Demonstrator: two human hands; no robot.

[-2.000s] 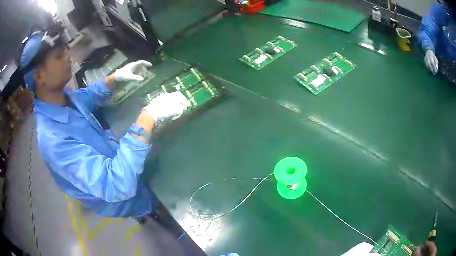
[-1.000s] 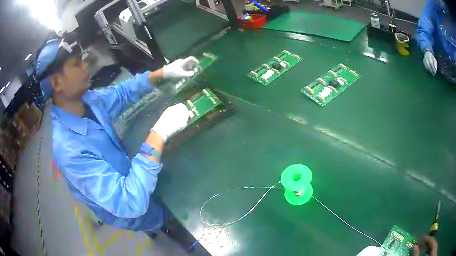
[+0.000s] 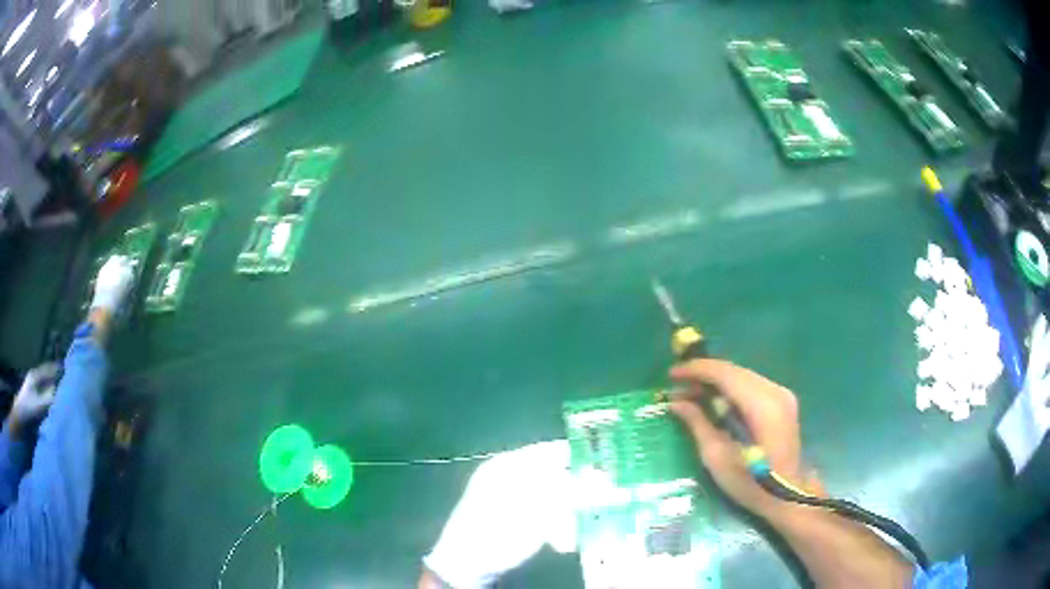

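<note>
A green circuit board point(image 3: 639, 454) lies at the bottom centre, its lower end cut off by the frame. My left hand point(image 3: 507, 506), in a white glove, is at the board's left edge; its fingers are washed out by glare. My bare right hand point(image 3: 748, 431) holds a soldering iron point(image 3: 687, 341) over the board's right side, its tip pointing up and away, off the board. A thin solder wire point(image 3: 420, 463) runs from a bright green spool point(image 3: 305, 466) to my left hand.
Boards lie across the far side, at left point(image 3: 288, 209) and right point(image 3: 790, 99). White connectors point(image 3: 956, 334) are piled at right, beside a blue stick tool point(image 3: 973, 253) and a white glove point(image 3: 1025, 420). A worker's blue sleeve point(image 3: 63, 460) and gloved hand reach in at left.
The view has swung right, bringing both my hands and the connector pile into view. The neighbouring worker's gloved hand is now at a board at the far left.
</note>
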